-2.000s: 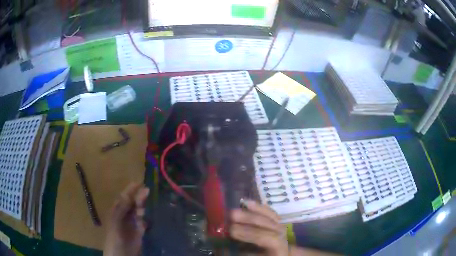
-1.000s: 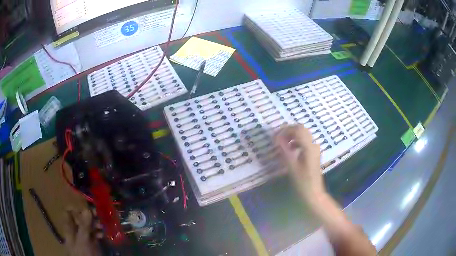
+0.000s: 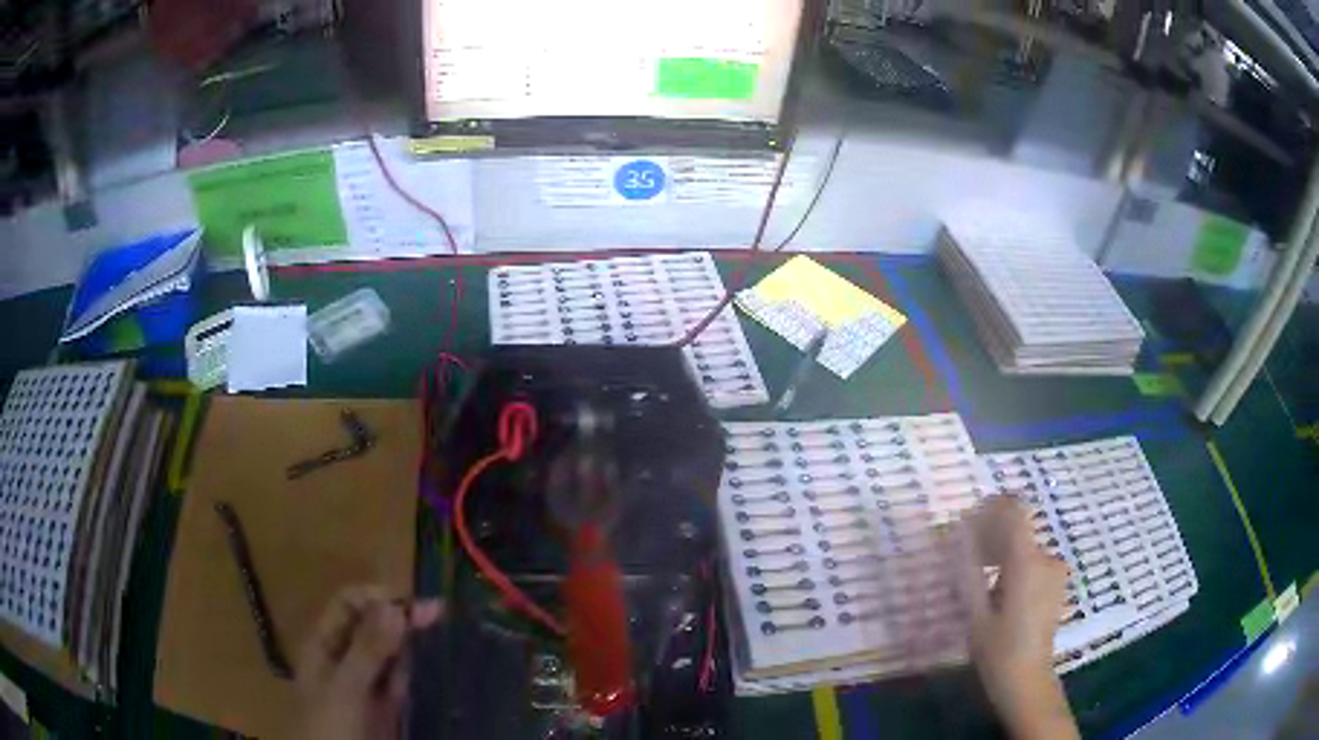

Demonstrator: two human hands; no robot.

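The black test fixture [image 3: 637, 434] stands in the centre. Its red clamp handle [image 3: 596, 636] lies toward me over the nest. A red looped wire [image 3: 477, 542] runs over its left side. My left hand [image 3: 355, 658] is at the fixture's lower left, over the brown board, fingers curled; whether it holds a small part I cannot tell. My right hand [image 3: 1020, 593] is blurred over the right part of the parts tray [image 3: 767, 651], where it meets a second tray stack [image 3: 1179, 586]. Whether a part is in its fingertips is not clear.
Dark strips [image 3: 253, 593] lie on the brown board [image 3: 333, 535]. A tilted tray stack [image 3: 58, 506] is at left. Behind are a single tray [image 3: 738, 379], note papers [image 3: 825, 311], a pen [image 3: 799, 369], a clear box [image 3: 350, 324] and a back-right stack [image 3: 1042, 311]. The monitor [image 3: 608, 58] shows a green block.
The view turned right and then back to the centre. My right hand has moved from beside the red handle to the trays at right. The left hand is again at the fixture's lower left.
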